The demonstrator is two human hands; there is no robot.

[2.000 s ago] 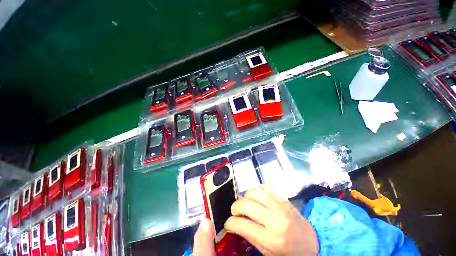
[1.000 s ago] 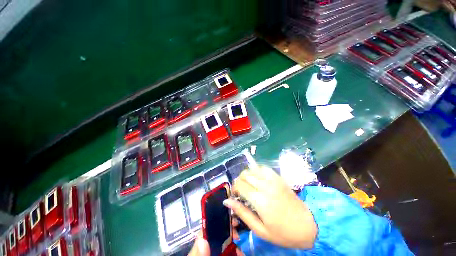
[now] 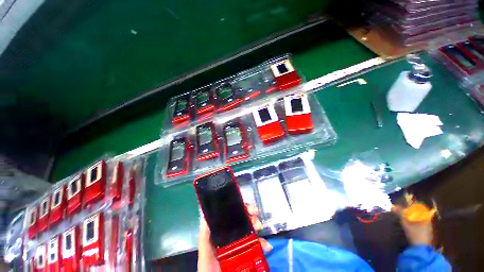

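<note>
My left hand [image 3: 208,249] holds an open red flip phone [image 3: 228,212] from below and behind, its glossy black inner screen facing me and red keypad at the bottom edge. Fingertips show at its right side. My right hand [image 3: 419,231], small and blurred, is at the orange air blow gun [image 3: 417,213] on the right; whether its fingers are closed around it is unclear. The white-edged lens sheet [image 3: 273,197] lies behind the phone, which hides its left part. Crumpled shiny film [image 3: 366,183] lies right of the sheet.
The centre blister tray [image 3: 326,139] holds dark-faced and pale-framed red phones. Another phone tray [image 3: 139,212] is at left. A white bottle [image 3: 407,93], white cloth [image 3: 419,129] and tweezers [image 3: 376,114] lie right. Stacked trays [image 3: 438,18] stand at back right.
My right hand has left the phone and moved right to the air blow gun. The phone, held in my left hand, now shows its full black screen. The view has swung about.
</note>
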